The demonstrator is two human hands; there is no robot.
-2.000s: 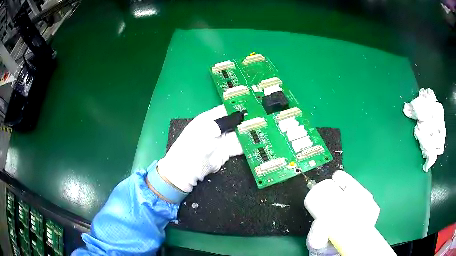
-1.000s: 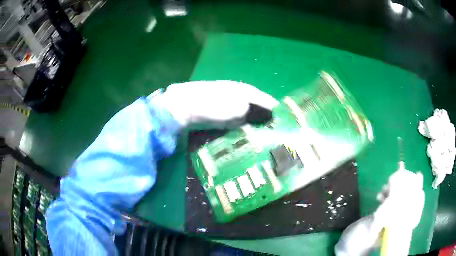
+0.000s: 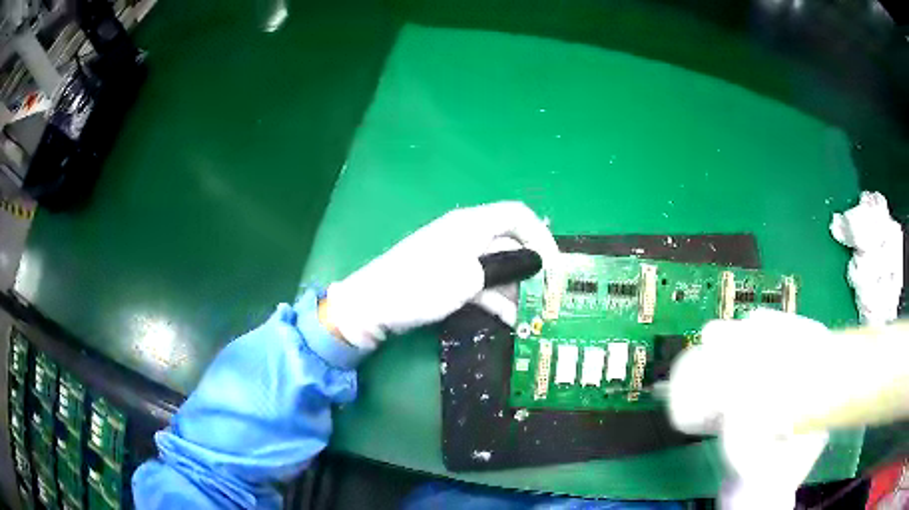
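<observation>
A green circuit board (image 3: 588,324) lies lengthwise across the dark foam pad (image 3: 476,403), with pale connector strips, white blocks and a black square part. My left hand (image 3: 449,267), in a white glove with a black covering on one digit, holds the board's left end. My right hand (image 3: 753,383), also gloved, is over the board's right part and hides some of it. It grips the cream dispensing syringe (image 3: 857,383), which runs off to the right edge, blurred. A thin needle tip shows faintly near the board's lower edge by the black part.
The pad lies on a bright green bench mat (image 3: 598,129). A crumpled white cloth (image 3: 872,257) is at the mat's right edge. A black bin (image 3: 85,129) stands at the upper left. Boards in rows (image 3: 65,428) show below the bench at the lower left.
The board has turned from a steep slant to lengthwise and come down onto the pad. My right hand has moved from the right of the pad to over the board with the syringe.
</observation>
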